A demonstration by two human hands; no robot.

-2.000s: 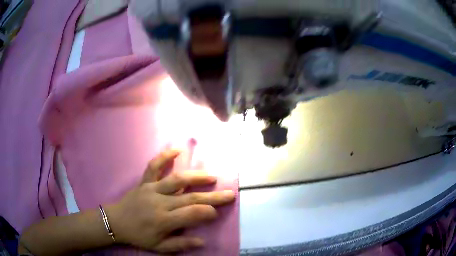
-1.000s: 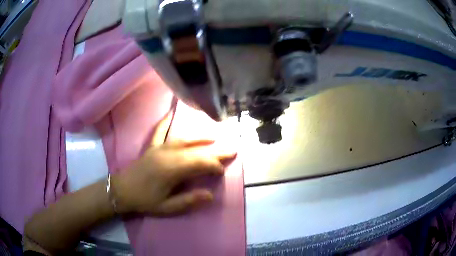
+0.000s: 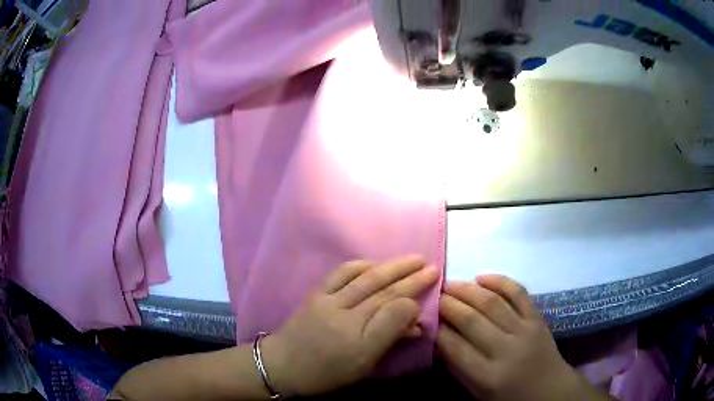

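Observation:
A pink fabric panel (image 3: 313,196) lies folded and layered from under the machine head to the table's front edge. Its right edge, with a fine stitch line, runs straight down from the bright lamp light. My left hand (image 3: 356,325) lies on the panel near its lower right edge, fingers bent and pointing right. My right hand (image 3: 497,337) holds the same edge from the right, fingertips at the cloth. The fingers meet around the edge; the thumbs are mostly hidden. The sewing machine head (image 3: 548,31) is at the top right. The needle area is washed out by glare.
A stack of pink panels (image 3: 86,164) lies at the left. The cream machine bed (image 3: 579,149) is at the right. The curved table edge has a grey tape-like strip (image 3: 188,319). Below it are a blue basket (image 3: 78,372) at left and loose pink pieces (image 3: 626,368) at right.
My left hand has moved down and right towards the table's front edge. My right hand has come into view and gripped the cloth edge. The view has shifted, so the machine head sits higher and further right.

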